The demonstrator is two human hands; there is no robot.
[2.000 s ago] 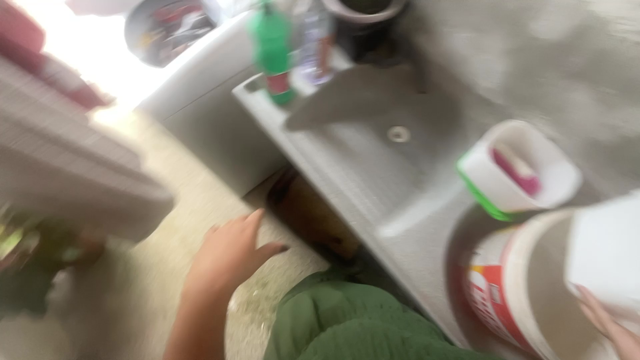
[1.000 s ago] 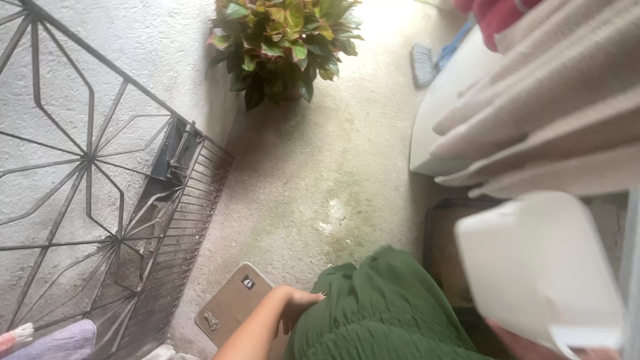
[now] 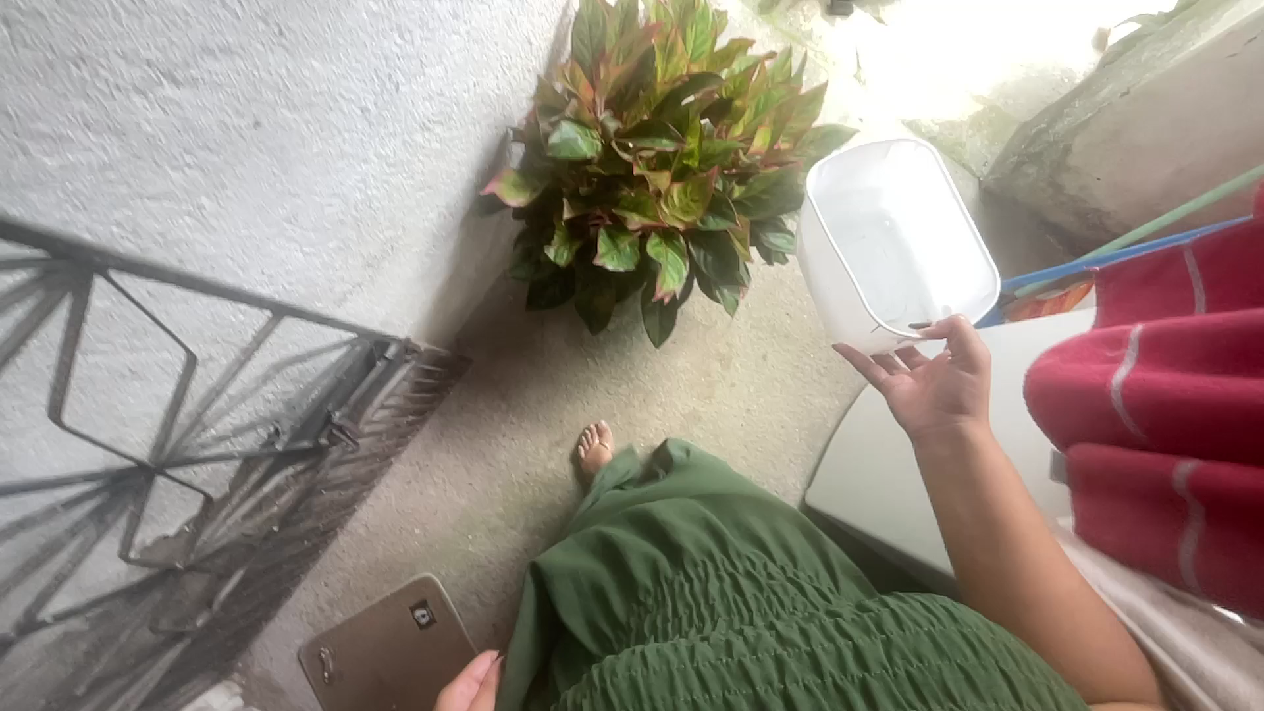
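My right hand (image 3: 938,380) grips the near rim of a white plastic tub (image 3: 904,242), with its open mouth turned toward the camera. Clear liquid may lie in the tub, but glare hides this. Beyond the tub's left side grows a bushy plant (image 3: 671,168) with green and reddish leaves. At the bottom edge my left hand (image 3: 472,683) is mostly cut off; only some fingers show beside the green dress (image 3: 691,553), and nothing can be seen in them.
A metal gate (image 3: 148,464) leans along the rough wall at left. A brown mat or board (image 3: 390,652) lies on the concrete floor (image 3: 494,454). On the right, red towels (image 3: 1165,395) hang over a white appliance (image 3: 879,464). A stone block (image 3: 1136,128) stands at the upper right.
The tub in my right hand has moved from the lower right up and forward, beside the plant. My left hand has dropped toward the bottom edge. The view has turned away from the sink.
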